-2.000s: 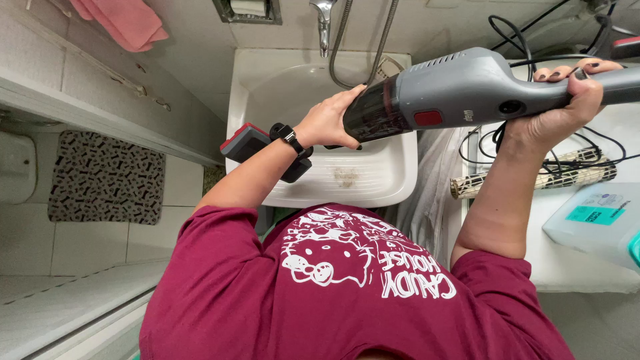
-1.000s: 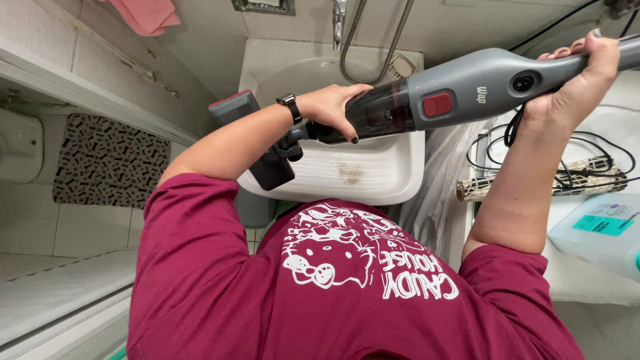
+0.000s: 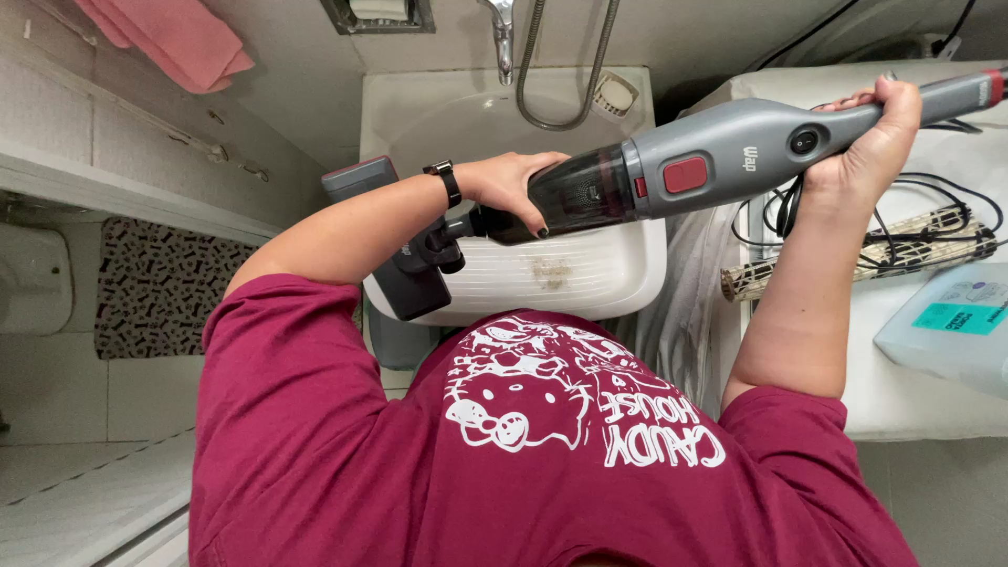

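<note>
A grey Wap stick vacuum cleaner (image 3: 709, 161) lies across the view above a white sink. My right hand (image 3: 866, 142) is closed round its handle, near the power switch. At the other end, my left hand (image 3: 516, 185) grips the dark transparent dust container (image 3: 587, 193), thumb on the near side and fingers on the far side. The black floor nozzle (image 3: 405, 276) is joined beyond that end and passes under my left forearm. A patch of brownish dirt (image 3: 551, 273) lies on the sink's ribbed ledge below the container.
The sink (image 3: 638, 276) has a chrome faucet (image 3: 504, 47), a shower hose (image 3: 555, 124) and a soap dish (image 3: 617, 94). At right, a white surface (image 3: 835, 409) holds black cable (image 3: 937, 177), a patterned roll (image 3: 898, 260) and a plastic container (image 3: 945, 331). A pink towel (image 3: 185, 47) hangs upper left.
The nozzle has turned relative to the forearm since the oldest frame, and more of it shows below the arm. Both hands keep their hold on the vacuum cleaner.
</note>
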